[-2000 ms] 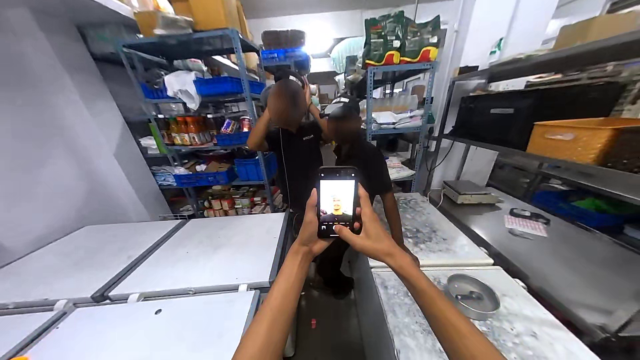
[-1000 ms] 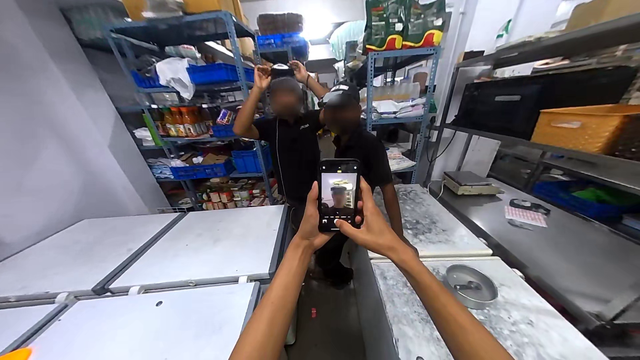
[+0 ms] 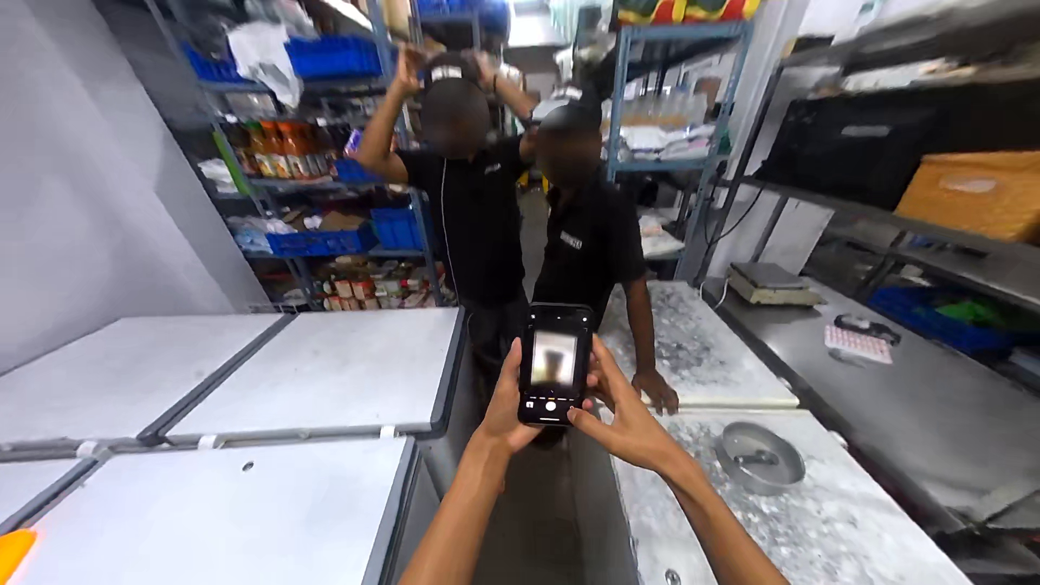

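Both my hands hold a black smartphone (image 3: 556, 366) upright in front of me, its camera screen lit with a blurred picture. My left hand (image 3: 505, 406) grips the phone's left edge. My right hand (image 3: 621, 414) wraps the right edge, with the thumb at the lower right corner of the screen. Beyond the phone stand two people in black shirts and caps. The left person (image 3: 479, 219) has both hands raised to the cap. The right person (image 3: 589, 236) rests one hand on a stained white freezer lid (image 3: 682, 341).
White chest freezers (image 3: 325, 366) stand at left. A round metal dish (image 3: 760, 459) sits on the near right freezer. A weighing scale (image 3: 772, 284) and a blister pack (image 3: 857, 344) lie on the steel counter (image 3: 926, 398). Shelves with bottles (image 3: 280, 150) and blue crates (image 3: 333, 57) rise behind.
The left person had one hand near the face two seconds ago; both hands are now up at the cap. My hands keep their hold on the phone.
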